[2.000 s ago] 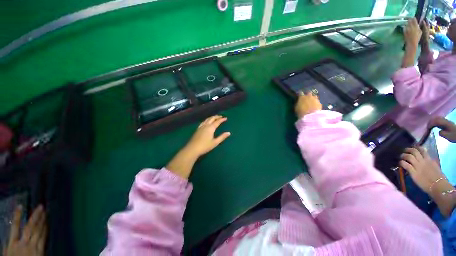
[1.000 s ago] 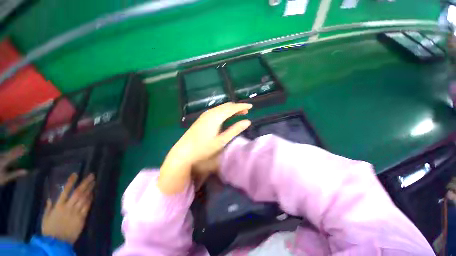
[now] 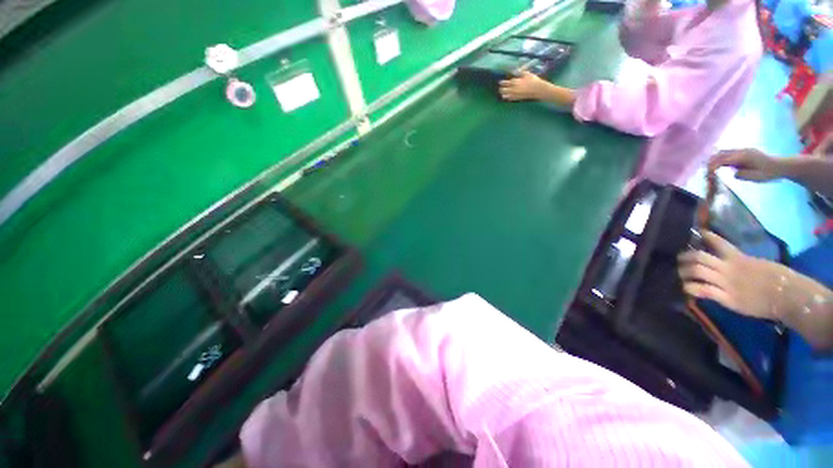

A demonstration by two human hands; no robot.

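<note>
A black foam tray (image 3: 301,302) with two dark tablets lies at the left; the left tablet (image 3: 169,338) and right tablet (image 3: 265,251) reflect light and show small white marks near their lower edges. A second dark tray (image 3: 395,294) is mostly hidden behind my pink right sleeve. My right arm crosses the bottom of the view toward the left. Only a sliver of my right hand (image 3: 232,461) shows at the bottom edge, so its fingers are hidden. My left hand is not in view.
At the right, another person's hands (image 3: 731,274) hold a tablet (image 3: 735,224) with an orange edge above stacked black trays (image 3: 630,302). A person in pink (image 3: 658,91) touches a far tray (image 3: 516,59). A metal rail (image 3: 265,187) runs along the green wall.
The view has swung toward the right. My left hand has left the picture, and my right arm now reaches left across the bottom. The second tray is now mostly covered by my sleeve.
</note>
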